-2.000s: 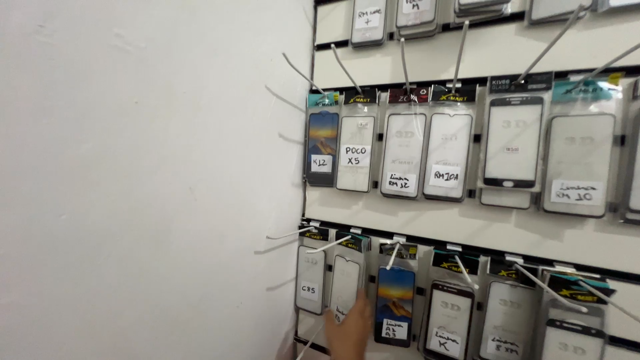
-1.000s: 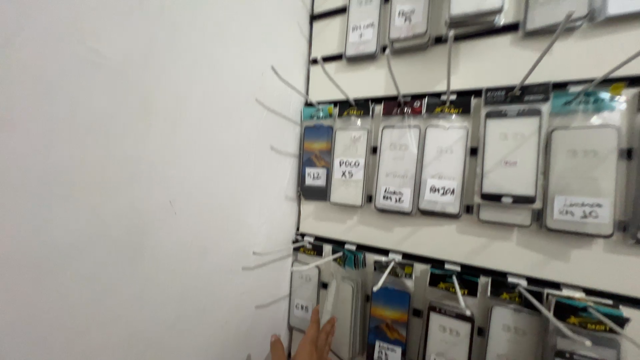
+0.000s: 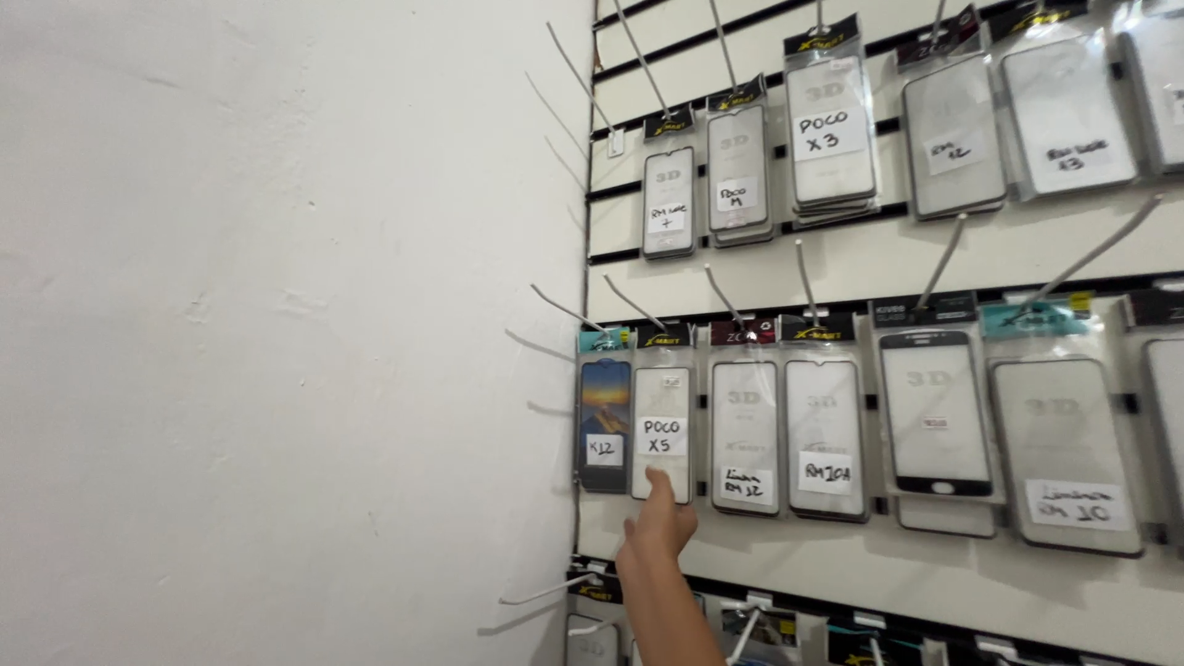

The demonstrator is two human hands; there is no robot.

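Note:
My right hand reaches up from the bottom of the head view. One extended digit overlaps the lower front of a clear-packed phone screen protector with a handwritten label. The other fingers are partly folded below its bottom edge; whether they grip it is hidden. Just left of that packet hangs a protector with a blue and orange picture. To its right are a white-faced protector with a dark red header and another with a black header. My left hand is not in view.
A plain white wall fills the left side and meets the slatwall panel at a corner. Metal hooks stick out from the panel. Packet rows hang above, including a thick stack, and below, partly behind my forearm.
My right hand was at the lower row of packets in both earlier frames and is now at the middle row. The view has shifted so that more of the upper row shows.

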